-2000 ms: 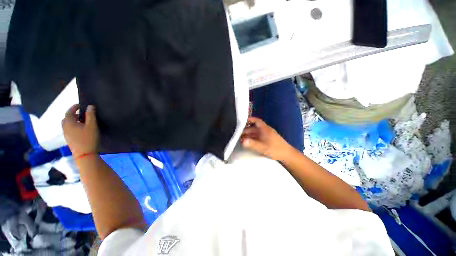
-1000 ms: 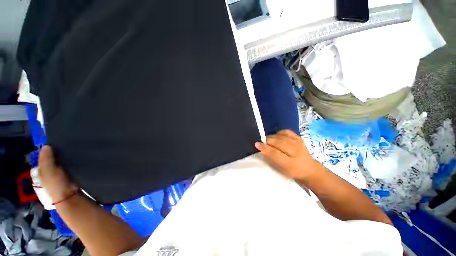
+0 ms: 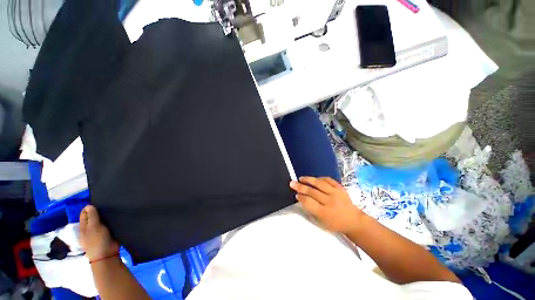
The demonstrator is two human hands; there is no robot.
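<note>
A large black fabric panel (image 3: 188,129) is spread from the machine down over my lap. A thin white rim of the white fabric panel (image 3: 271,122) shows along its right edge. The panel's top right end lies at the presser foot and needle area (image 3: 227,16). My right hand (image 3: 326,203) pinches the lower right corner, thumb and fingertips on the white rim. My left hand (image 3: 97,235) holds the lower left edge, its fingers partly hidden by the cloth.
A smartphone (image 3: 375,36) lies on the white table right of the control panel display (image 3: 271,67). A scrap sack (image 3: 399,146) and trimmings are at right. Blue crates (image 3: 161,276) stand below left. Another black panel (image 3: 70,76) lies at upper left.
The view has shifted so the needle area shows. The black panel now lies flatter, its right edge straight. My right hand has taken the lower right corner; my left hand has moved down the left edge.
</note>
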